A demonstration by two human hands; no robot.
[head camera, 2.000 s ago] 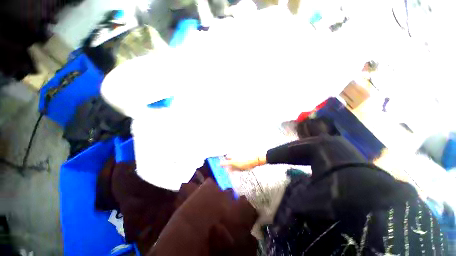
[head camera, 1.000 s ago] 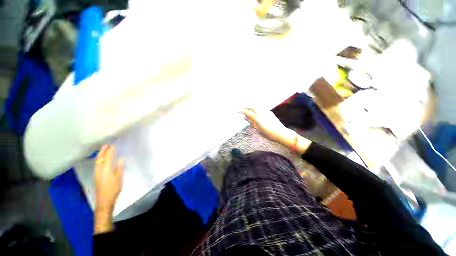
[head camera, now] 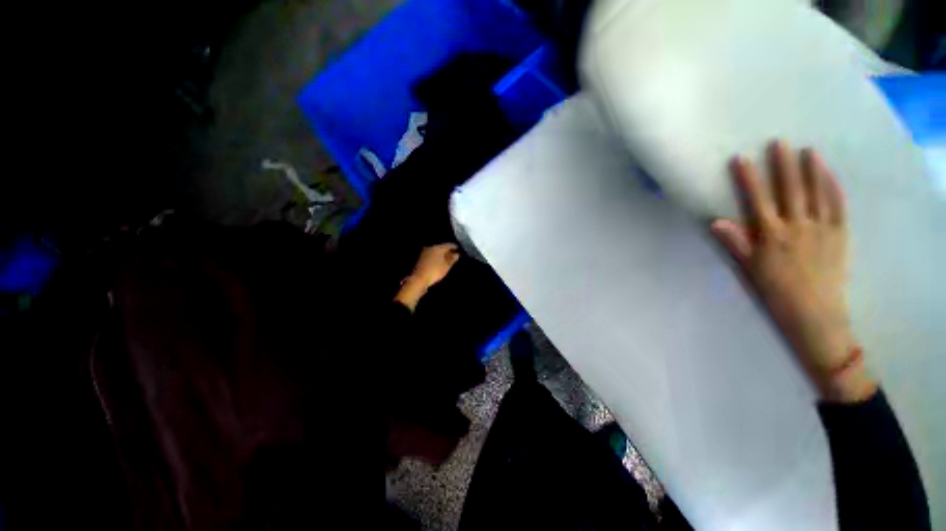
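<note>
The off-white padded form (head camera: 716, 73) lies on the white-covered pressing table (head camera: 622, 311). My right hand (head camera: 794, 244) is on or just over the form, palm down, fingers spread and empty. My left hand (head camera: 434, 268) is low beside the table's left corner, over very dark cloth. Its fingers look curled, but the shadow hides whether they hold any cloth. A dark brown garment heap (head camera: 197, 384) fills the lower left.
A blue crate (head camera: 384, 78) stands on the floor beyond the table corner, with dark cloth and pale scraps by it. Another blue item (head camera: 918, 109) shows at the right edge. Speckled floor (head camera: 425, 487) shows between the heap and the table.
The view has swung left and down towards the crate and the brown garments. My left hand has gone from the table edge to beside the corner; my right hand is now at the padded form.
</note>
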